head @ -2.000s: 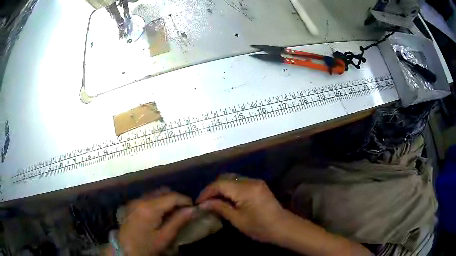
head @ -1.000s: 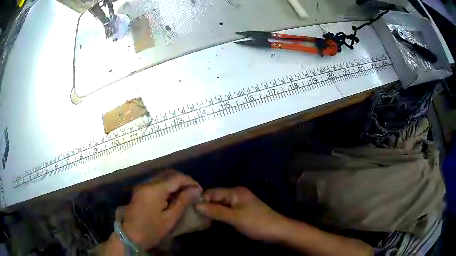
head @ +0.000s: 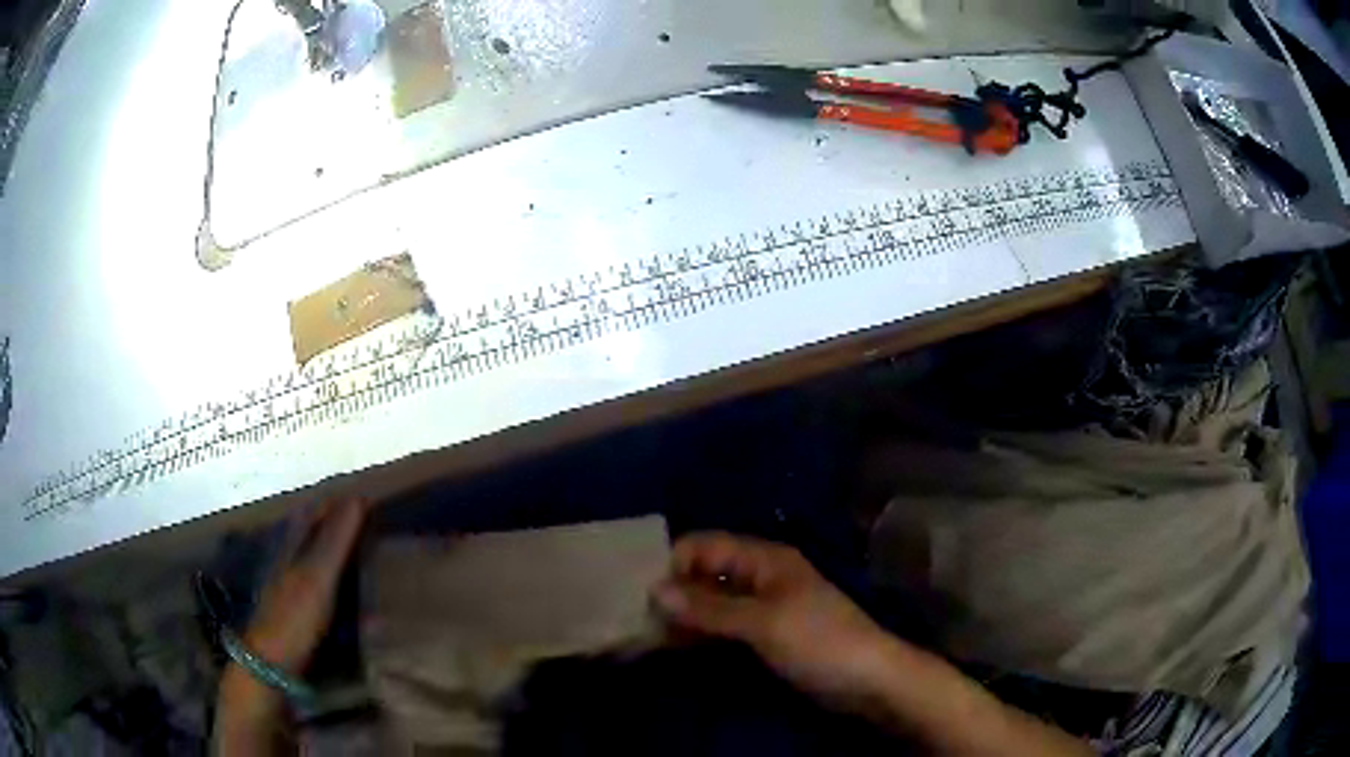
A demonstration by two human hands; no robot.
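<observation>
A grey-brown garment piece (head: pixel 511 599) hangs below the table's front edge, spread flat with a straight top edge. My right hand (head: pixel 740 592) pinches its right end between thumb and fingers. My left hand (head: pixel 308 592) is at its left side, fingers up near the table edge and partly hidden; whether it grips the cloth cannot be told. A bracelet is on the left wrist. No needle or thread can be made out at the fingers.
Thread snips (head: pixel 888 111) with orange handles, a tan patch (head: pixel 360 308) and a printed ruler (head: pixel 592 314) are on the white table. A grey tray (head: pixel 1244 155) is at its right end. A khaki garment pile (head: pixel 1096 547) lies right of my lap.
My left hand has moved left, away from my right hand. The bunched cloth between them is now spread out flat. The view has shifted, so the table sits higher.
</observation>
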